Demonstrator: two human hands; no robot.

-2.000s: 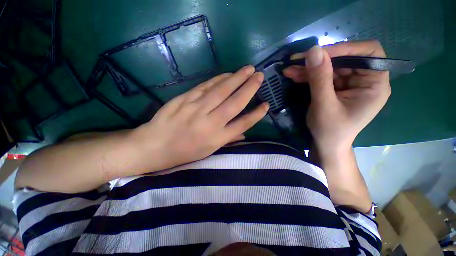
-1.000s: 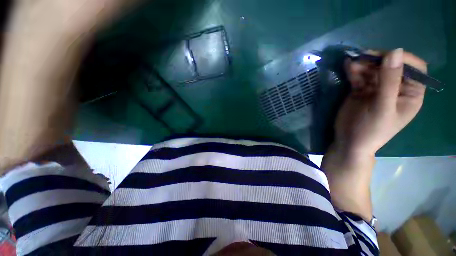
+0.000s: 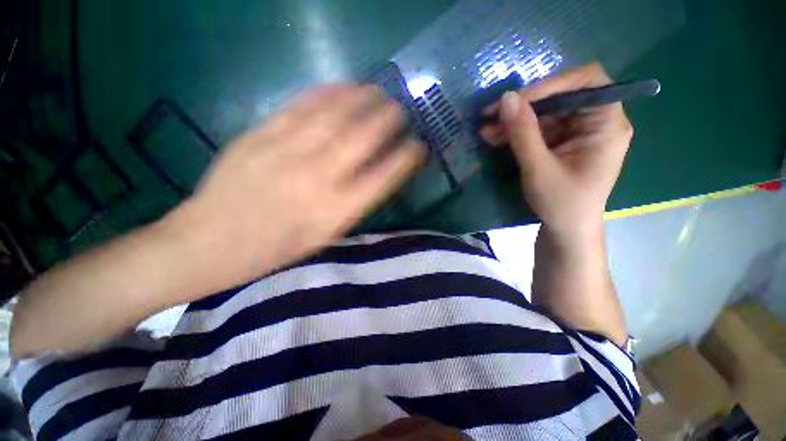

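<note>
My left hand is motion-blurred, with its fingers on a black rectangular plastic frame and partly hiding it. The frame's right edge lies across the clear sheet. Rows of small dark bars on the sheet show just right of that edge, beside a bright glare. My right hand holds dark tweezers like a pen, right of the bars. The tweezer tips are hidden by fingers and shadow.
Loose black frames lie on the dark green tabletop at the left. The table's near edge has a yellow strip at the right. Cardboard boxes are below it at the lower right.
My left hand has come back from the upper left to the centre with a frame. My right hand and the tweezers are farther left. The camera view has shifted.
</note>
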